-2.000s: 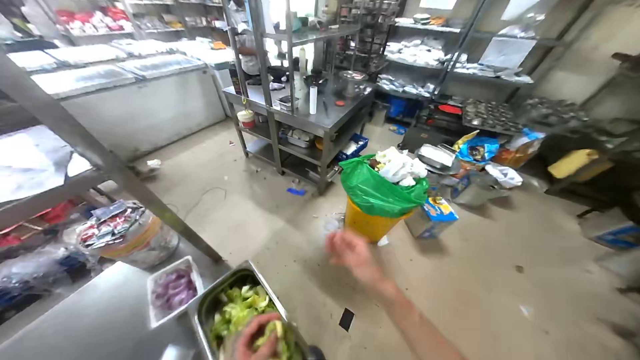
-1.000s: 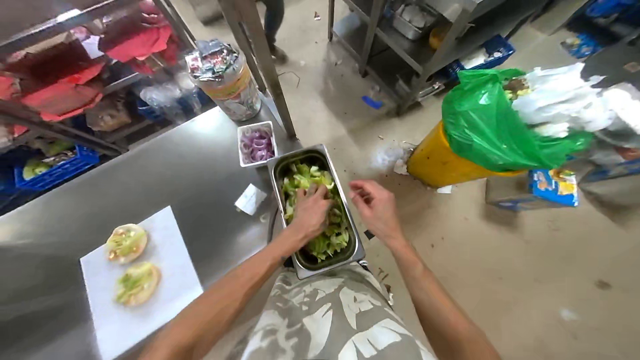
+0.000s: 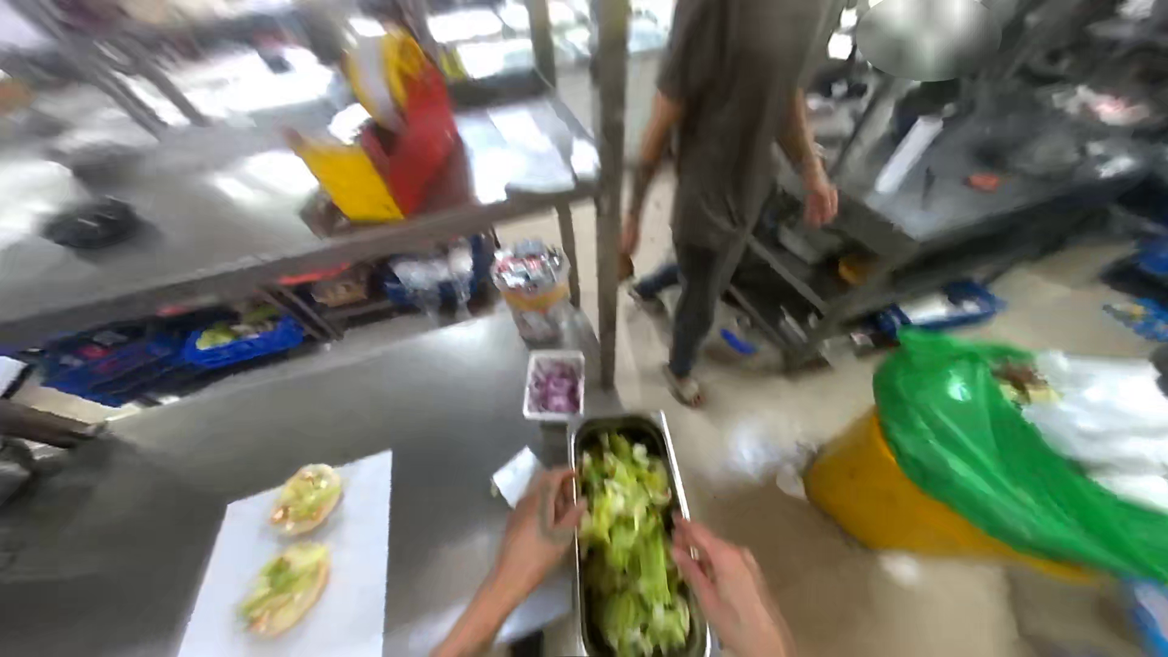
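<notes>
Chopped lettuce (image 3: 630, 538) fills a long steel pan (image 3: 673, 438) at the steel table's edge. My left hand (image 3: 545, 520) is at the pan's left rim, its fingers curled near the lettuce; whether they pinch any cannot be told. Over the right rim is my right hand (image 3: 716, 570), fingers bent, with no clear hold on anything. Beyond the pan stands a white tub of chopped purple onion (image 3: 555, 385). Two bread pieces, the upper (image 3: 307, 499) and the lower (image 3: 286, 587), lie topped with lettuce on a white sheet (image 3: 358, 547) at left.
A steel post (image 3: 610, 201) rises behind the onion tub, beside a round container (image 3: 531, 274) of packets. Past it stands a person in dark clothes (image 3: 730, 119). A yellow bin (image 3: 899, 497) with a green liner (image 3: 967, 429) is on the floor at right.
The view has swung toward the table. My left hand was in the lettuce one second ago and is now at the pan's left rim. A person has come into view beyond the post.
</notes>
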